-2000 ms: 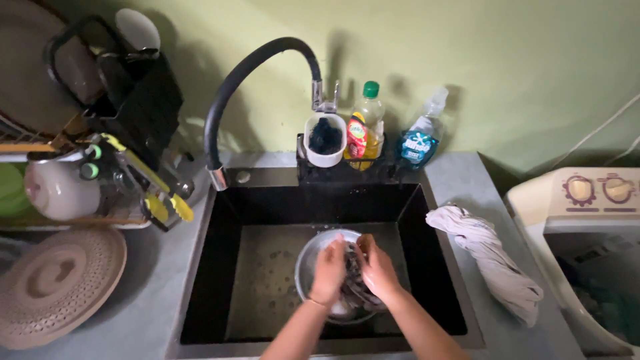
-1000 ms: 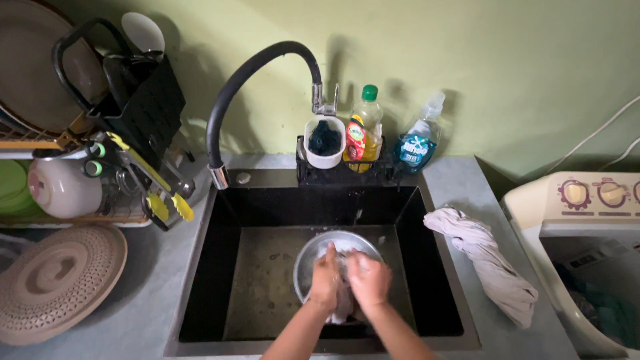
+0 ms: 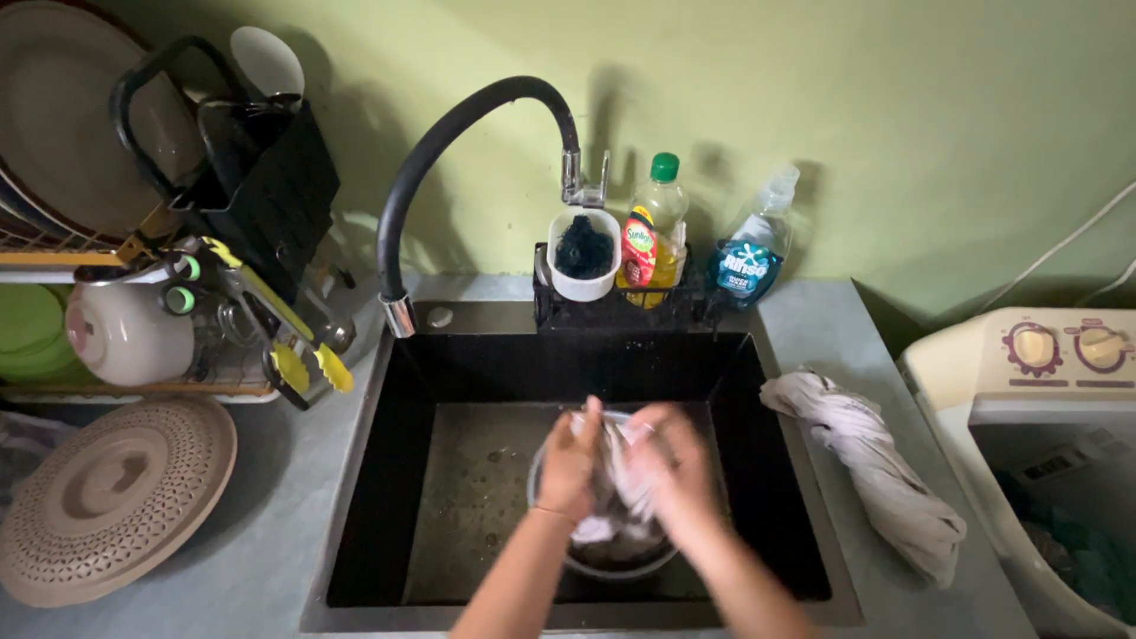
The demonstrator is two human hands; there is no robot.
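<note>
Inside the black sink (image 3: 568,617) stands a round metal basin (image 3: 621,570). A wet, light-coloured cloth (image 3: 614,484) is bunched up over it, its lower part down in the basin. My left hand (image 3: 571,461) grips the cloth's left side, thumb up. My right hand (image 3: 666,461), blurred by motion, grips the right side. To the right on the counter lies a twisted light grey cloth (image 3: 874,461), apart from both hands. The black flexible faucet (image 3: 426,160) arches at the back left of the sink, and no water runs from its spout.
Behind the sink, a black caddy (image 3: 612,315) holds a white cup (image 3: 583,288) with a dark scrubber, a dish soap bottle (image 3: 641,253) and a detergent bottle (image 3: 750,257). Left are a dish rack (image 3: 240,377), yellow-tipped tongs (image 3: 302,333) and a perforated lid (image 3: 115,497). A washing machine (image 3: 967,364) stands right.
Both hands stay over the basin with the cloth between them. More of the light cloth shows raised between the hands than two seconds ago.
</note>
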